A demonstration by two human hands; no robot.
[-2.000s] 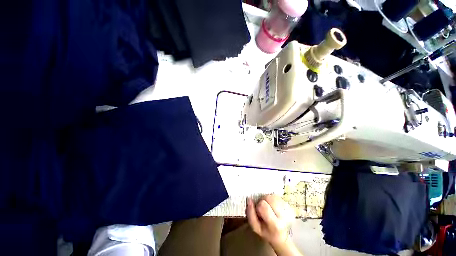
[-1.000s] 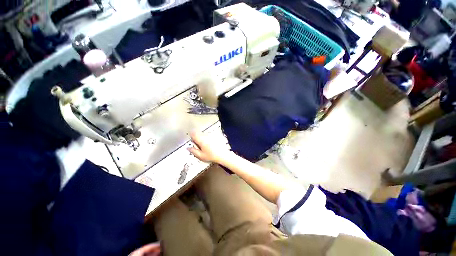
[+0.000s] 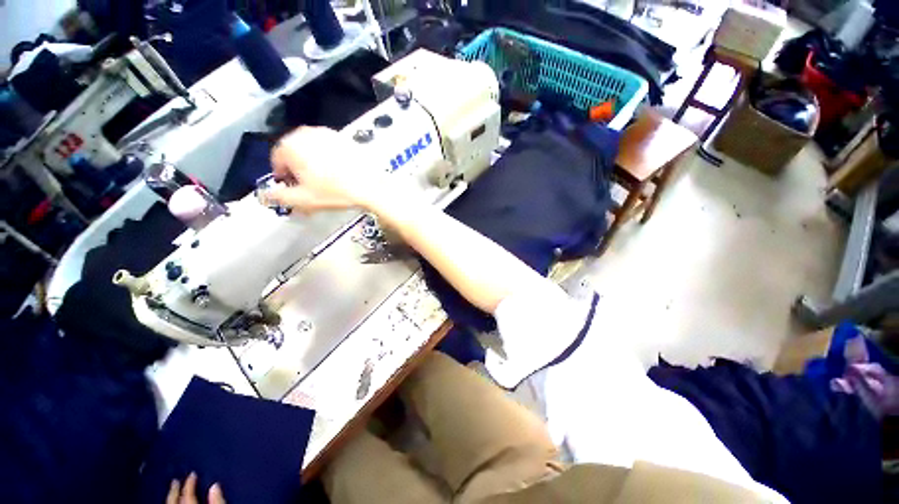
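The white JUKI lockstitch sewing machine (image 3: 325,202) stands on the worn white table. My right hand (image 3: 311,172) is raised at the top of the machine head, fingers bent near a small metal part there; whether it holds anything I cannot tell. A navy cut panel (image 3: 237,433) lies at the table's front left corner. My left hand (image 3: 195,492) is at the bottom edge, partly cut off, with its spread fingertips on that panel. The presser foot and needle (image 3: 274,337) have no cloth visible under them.
Stacked dark panels (image 3: 542,187) hang to the right of the machine, before a teal plastic basket (image 3: 562,74). A large navy heap (image 3: 69,413) fills the left. A wooden stool (image 3: 656,148), cardboard box (image 3: 769,123) and pink-topped bottle (image 3: 192,205) are also in view.
My right hand has risen from the table's front edge to the top of the machine head. My left fingertips now show on the navy panel. The view has swung to the right.
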